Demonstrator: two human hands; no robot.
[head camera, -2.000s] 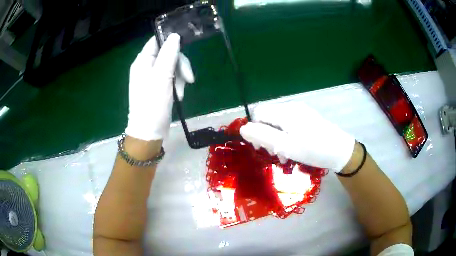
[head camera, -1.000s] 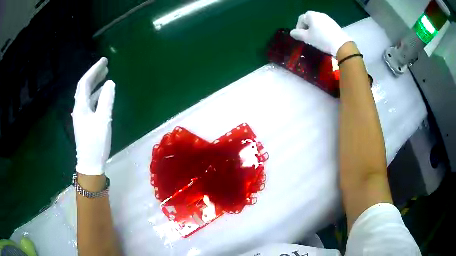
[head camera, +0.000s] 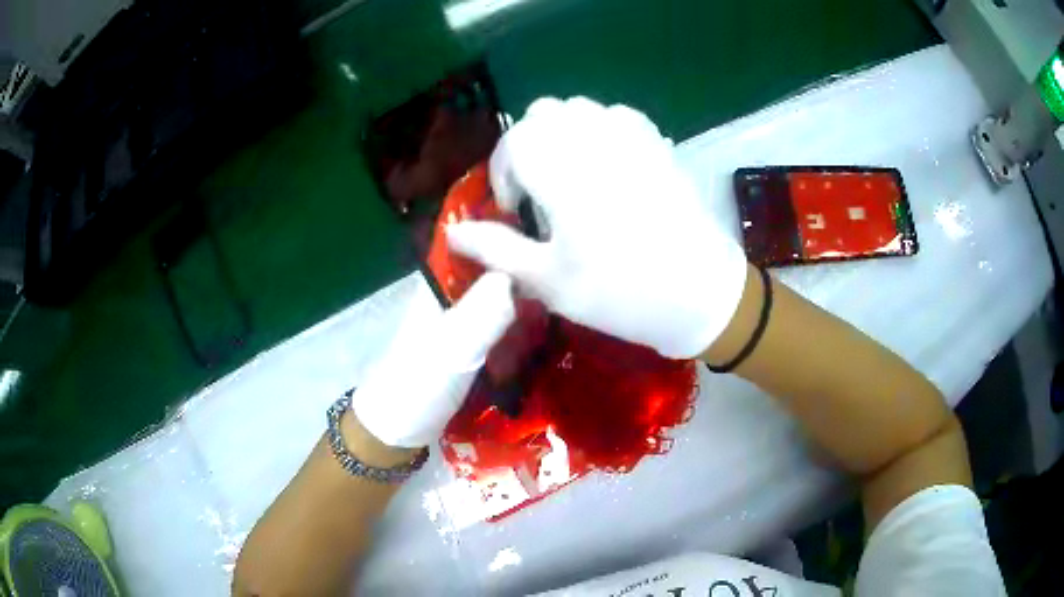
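Observation:
Both my hands wear white gloves and meet in front of me around a dark phone part with a red film (head camera: 459, 216). My left hand (head camera: 438, 356) grips its lower part. My right hand (head camera: 618, 227) is over its right side, thumb and fingers on the red area. The part is slanted, its top end over the green belt; much of it is hidden by the gloves. The red film pile (head camera: 607, 402) lies below my hands. A second red-covered phone part (head camera: 828, 216) lies flat to the right.
A bare phone frame (head camera: 201, 280) lies on the green belt (head camera: 321, 222) at left. Black trays (head camera: 152, 140) stand at upper left. A green-rimmed fan (head camera: 53, 554) is at lower left. A metal bracket and lit green lamp are at upper right, beside the white covering (head camera: 980, 140).
The bare frame held earlier now lies on the belt. My right hand has brought a red-covered part from the right to the middle, and my left hand has joined it there.

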